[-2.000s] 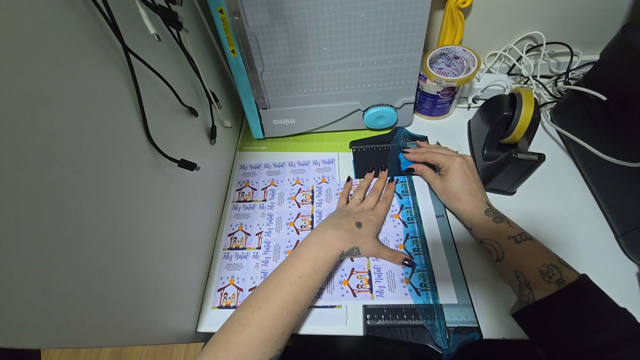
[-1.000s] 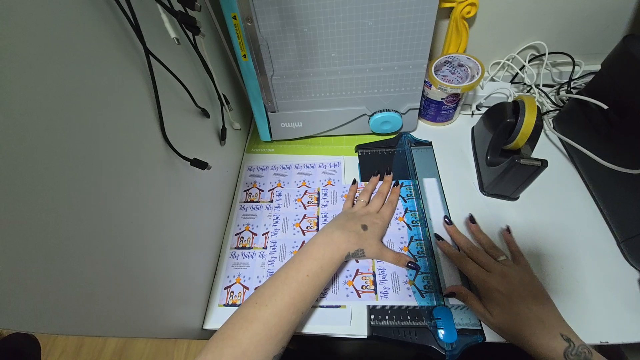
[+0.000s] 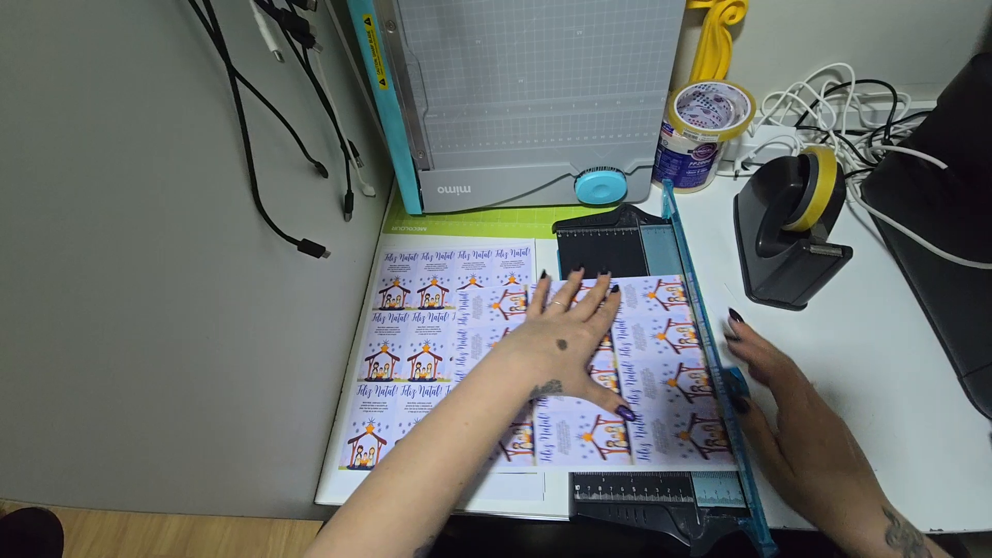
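Observation:
My left hand (image 3: pixel 573 341) lies spread flat on a printed sheet (image 3: pixel 647 364) with nativity pictures and blue lettering. That sheet rests on a small black paper trimmer (image 3: pixel 601 248) with a ruler scale. The trimmer's clear blue rail (image 3: pixel 701 310) is tilted up along the sheet's right edge. My right hand (image 3: pixel 798 418) is beside the rail, thumb at the blue sliding cutter (image 3: pixel 735 381); whether it grips the cutter cannot be told. More printed sheets (image 3: pixel 403 325) lie to the left, partly under the top one and my left forearm.
A larger grey and teal trimmer (image 3: pixel 535 101) stands behind, over a green mat (image 3: pixel 480 225). Tape rolls (image 3: pixel 711 112), a black tape dispenser (image 3: pixel 790 232), tangled white cables (image 3: pixel 829 116) and a black item (image 3: pixel 945 209) are at the right. Black cables (image 3: pixel 248 147) hang at the left.
The trimmer's rail, lying over the sheet before, is now raised at its right edge. The white strip right of the rail no longer shows. My right hand has moved from that strip to beside the rail.

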